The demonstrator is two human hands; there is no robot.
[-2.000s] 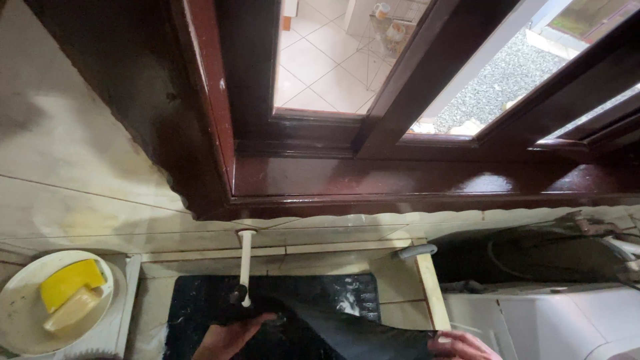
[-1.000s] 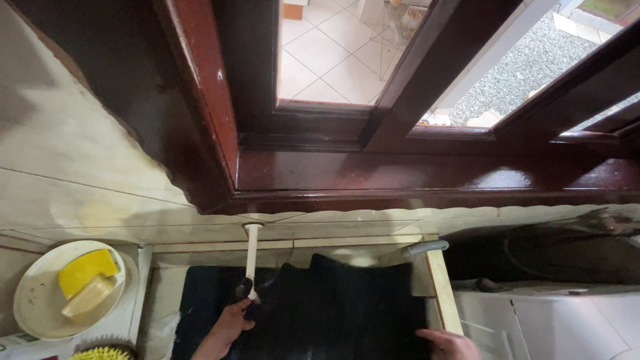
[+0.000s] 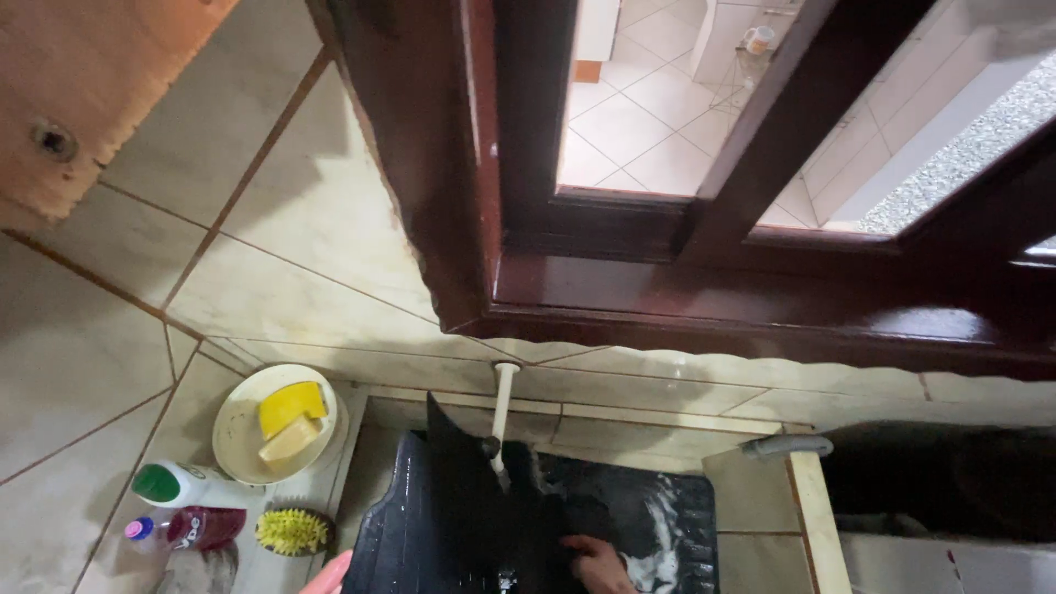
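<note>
A wet black rubber mat stands raised in the tiled sink, close to the white tap pipe. My left hand, mostly cut off by the bottom edge, holds the mat's left edge. My right hand lies against the mat right of the tap, its fingertips partly hidden, so its grip cannot be told. Behind it, another black mat surface with white suds lies in the sink; whether it is a separate mat cannot be told.
On the left ledge are a white bowl with a yellow sponge and a soap bar, a green-capped bottle, a pink liquid bottle and a yellow-bristled brush. A grey hose hooks over the sink's right wall. A dark wooden window frame overhangs.
The raised mat has shifted left and turned, showing the sudsy surface to its right. My right hand has moved left from near the sink's right wall. The view has swung left.
</note>
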